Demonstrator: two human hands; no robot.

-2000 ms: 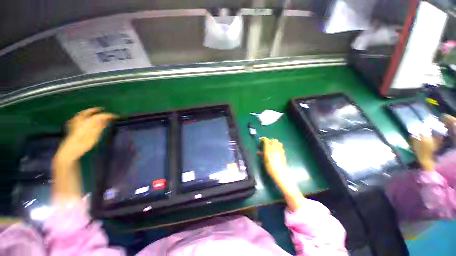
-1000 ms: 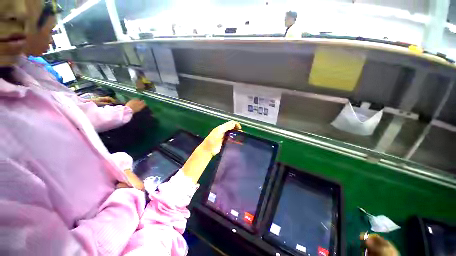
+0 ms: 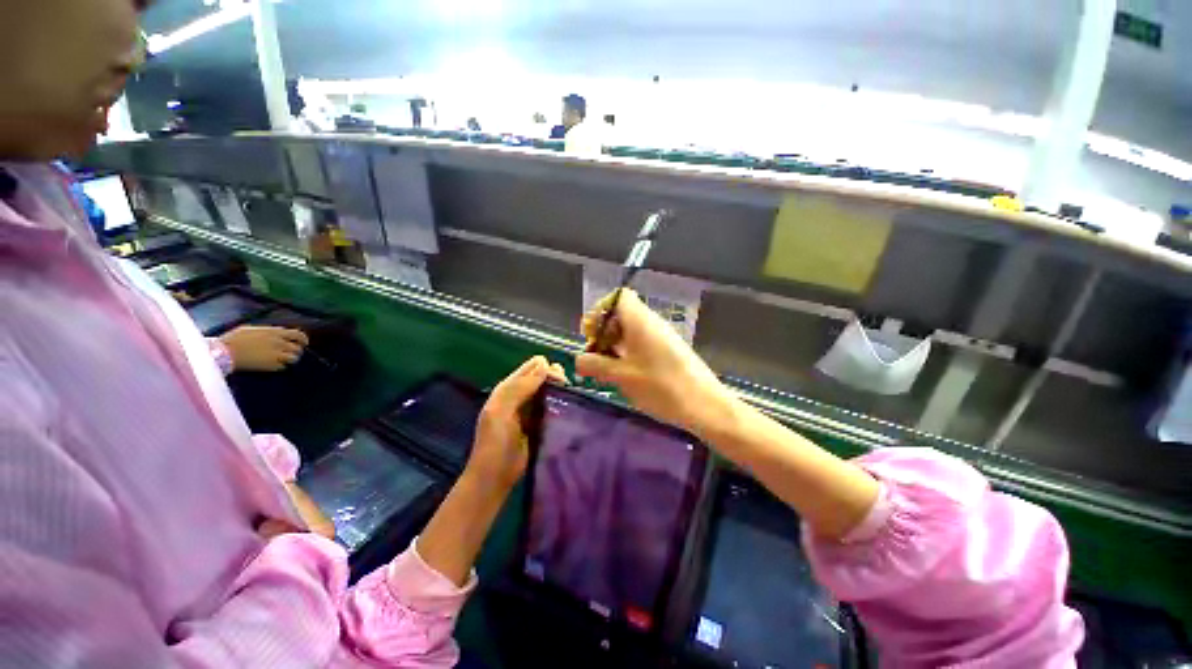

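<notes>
A black tablet [image 3: 612,510] with a lit dark screen and small icons along its lower edge is tilted up at the left side of the tray. My left hand [image 3: 513,416] holds its upper left edge. My right hand [image 3: 643,353] grips a slim dark pen-like tool [image 3: 631,268] with light bands, upright above the tablet's top edge. A second tablet [image 3: 765,588] lies to the right, partly hidden by my right arm. The tray is mostly hidden.
A neighbouring worker in a pink smock [image 3: 144,484] stands close at the left, with tablets [image 3: 373,484] in front. Behind the green bench are a metal rail, a grey panel, a yellow sheet [image 3: 826,243] and a hanging white pouch [image 3: 873,359].
My right hand has risen from the bench at the lower right to above the left tablet, with the pen-like tool. My left hand still holds that tablet, now tilted up more.
</notes>
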